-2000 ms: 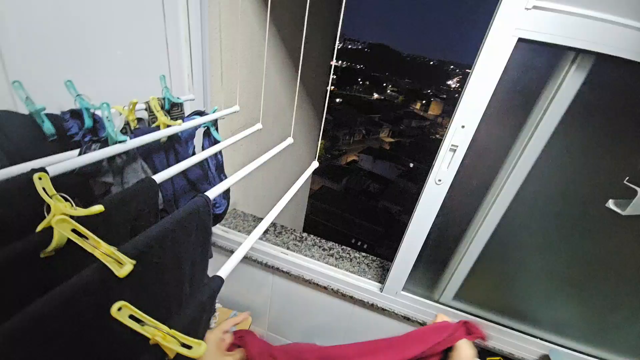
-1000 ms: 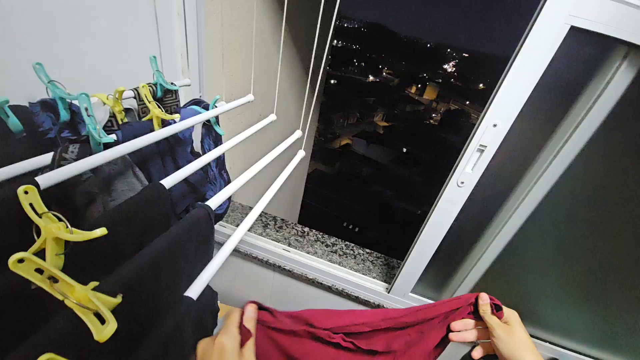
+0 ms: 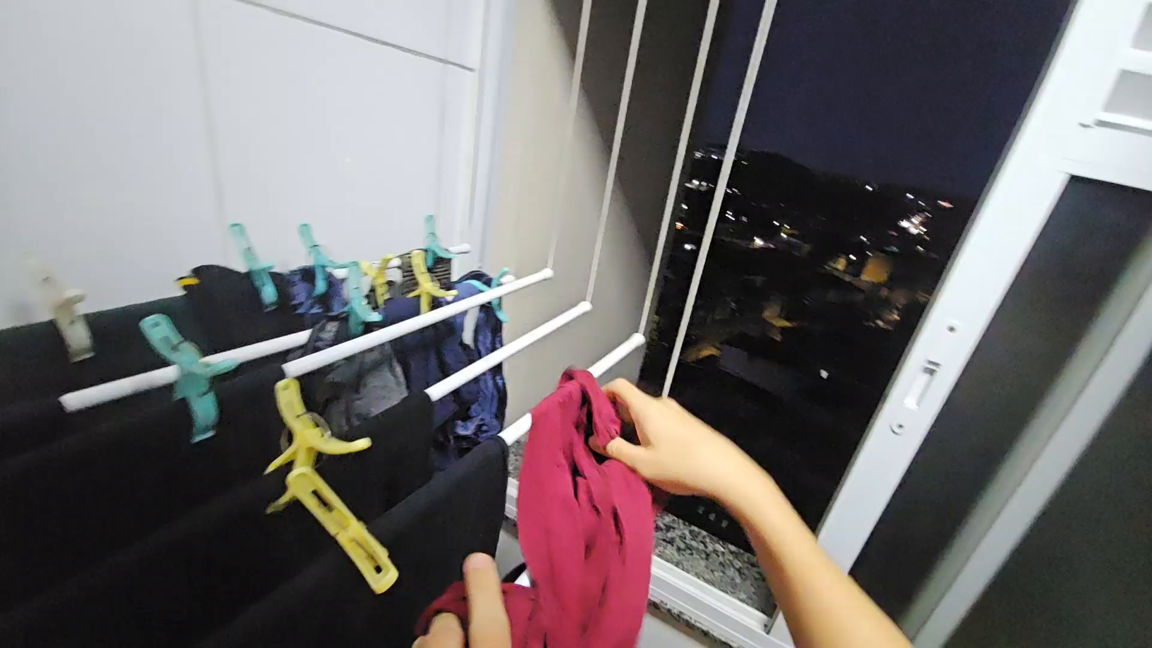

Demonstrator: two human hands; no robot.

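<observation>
A dark red cloth garment (image 3: 589, 513) hangs bunched over the outer white rod (image 3: 616, 355) of a drying rack. My right hand (image 3: 666, 441) grips its upper part between thumb and fingers, beside the rod. Low in the view, my left hand (image 3: 472, 603) holds another part of the same cloth, close to a black garment (image 3: 432, 540) draped over the rack. The cloth hides some of the left fingers. Left of the hands, two yellow plastic clothespins (image 3: 337, 531) are clipped on dark cloth near a neighbouring rod.
Teal clothespins (image 3: 191, 373) and more yellow ones hold dark and blue clothes (image 3: 468, 360) on the rods at the left. White cords (image 3: 720, 198) rise from the rod ends. Behind stand a speckled stone sill (image 3: 711, 549) and an open sliding window with a white frame (image 3: 927, 387).
The red cloth, stretched between both hands below the rods a second ago, now lies over the outer rod. My right hand has risen to the rod with it.
</observation>
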